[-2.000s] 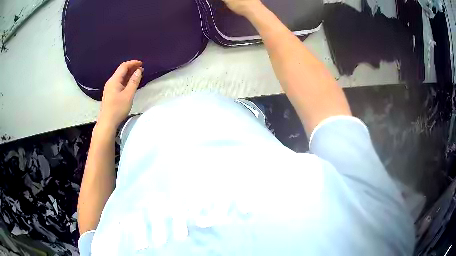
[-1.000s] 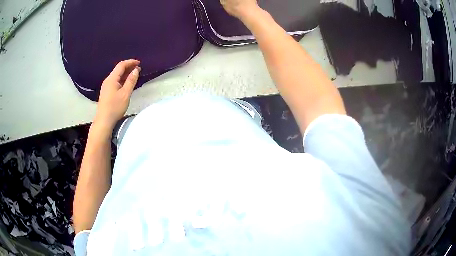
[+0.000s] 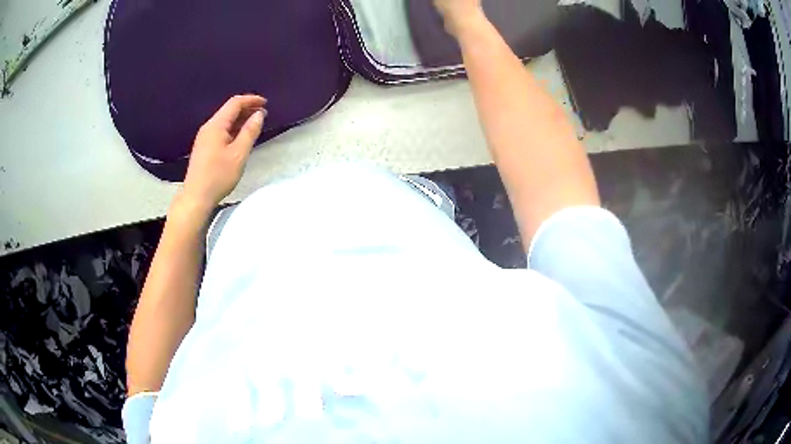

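Note:
A stack of dark purple-black cut panels with rounded corners lies on the pale table at the upper left. My left hand is at its near edge, fingers loosely curled, thumb apart, holding nothing visible. To the right is a second rounded stack with a pale top sheet showing on its left part. A dark panel covers its right part. My right hand is over this panel at the top edge of the picture; its fingers are cut off, so its grip is hidden.
The pale table has its near edge in front of my body. Ragged dark cloth and pale strips lie at the upper right. Dark and pale scraps litter the floor at the lower left. A pale curved strip lies at the upper left.
My right hand and the dark panel under it have moved right, baring the pale sheet. My left hand has shifted slightly right along the left stack's edge.

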